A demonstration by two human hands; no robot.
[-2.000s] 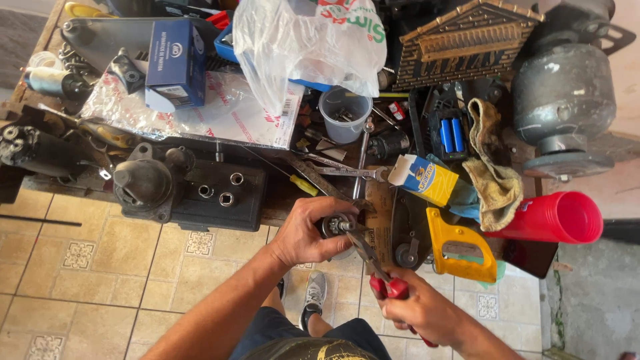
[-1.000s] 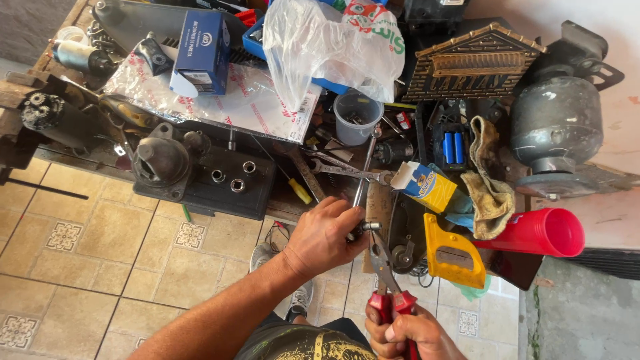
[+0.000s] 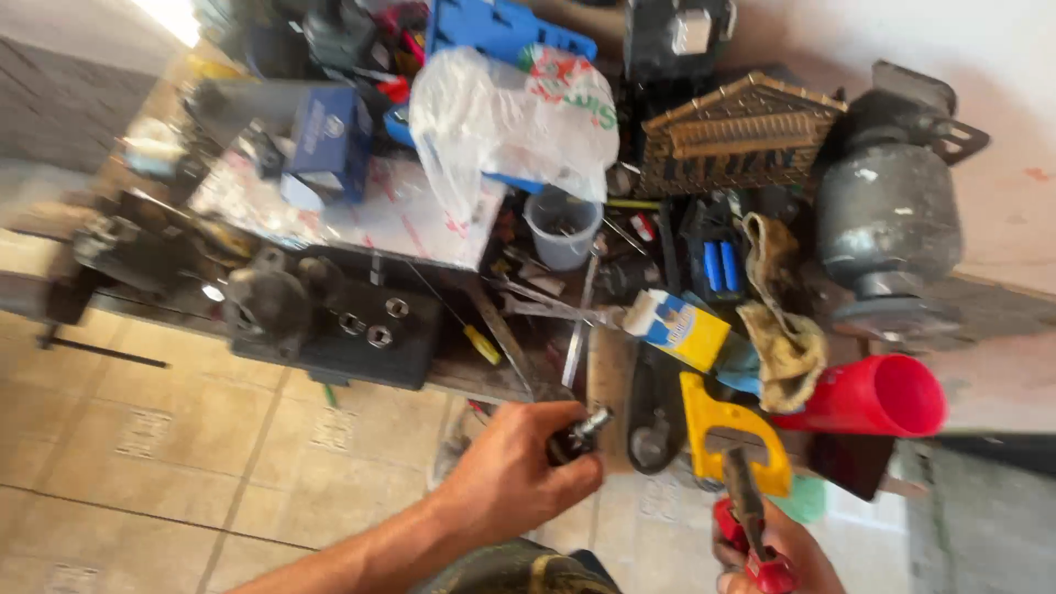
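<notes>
My left hand (image 3: 536, 466) grips a small dark cylindrical metal part (image 3: 569, 444) with a bright shaft (image 3: 596, 421) sticking out, just off the bench edge. To the right, my right hand (image 3: 792, 549) holds pliers (image 3: 747, 503) by their red handles, the jaws pointing up in front of a yellow saw handle (image 3: 771, 470). The pliers' jaws are apart from the metal part. Blur hides the part's detail. Wrenches (image 3: 569, 312) and a yellow-handled screwdriver (image 3: 481, 344) lie on the bench beyond my left hand.
A grey plastic cup (image 3: 563, 227), plastic bag (image 3: 511, 124) and blue box (image 3: 328, 144) crowd the bench. A dark motor housing (image 3: 268, 297) and sockets (image 3: 379, 334) are at left. At right are a yellow-blue box (image 3: 676, 330), cloth (image 3: 784, 355), red cup (image 3: 874, 396) and grey compressor (image 3: 891, 206).
The pliers were at the metal part two seconds ago; now my right hand has carried them away to the right. My left hand still holds the part, its shaft now pointing up and right.
</notes>
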